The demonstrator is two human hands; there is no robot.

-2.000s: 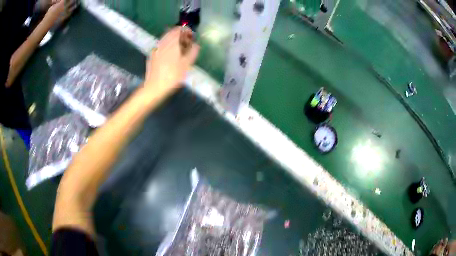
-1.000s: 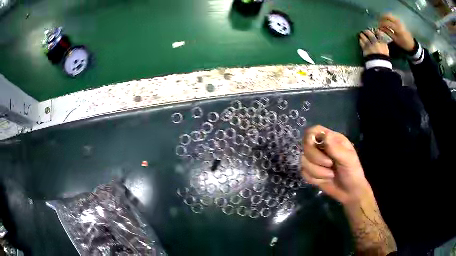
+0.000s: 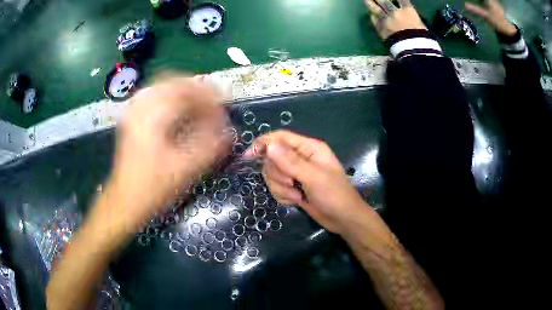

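Many thin silvery metal rings [image 3: 239,229] lie in a flat heap on the dark glossy work surface. My left hand [image 3: 175,127] is over the heap's upper left part, strongly blurred; whether it holds anything cannot be told. My right hand [image 3: 302,175] is at the heap's right side with thumb and forefinger pinched on what looks like a metal ring [image 3: 259,148]. Its other fingers are curled. The fingertips of both hands are close together. My left hand and forearm hide part of the heap.
A speckled white rail [image 3: 302,77] borders the green belt [image 3: 315,30]. Black round units with white-faced discs [image 3: 206,19] lie on the belt. A co-worker's dark sleeve [image 3: 423,151] with striped cuff reaches across at right. Clear plastic bags [image 3: 54,233] lie at lower left.
The view has swung from the left towards the rings. My left hand has come back over the heap. My right hand has moved in from the heap's right edge to meet it.
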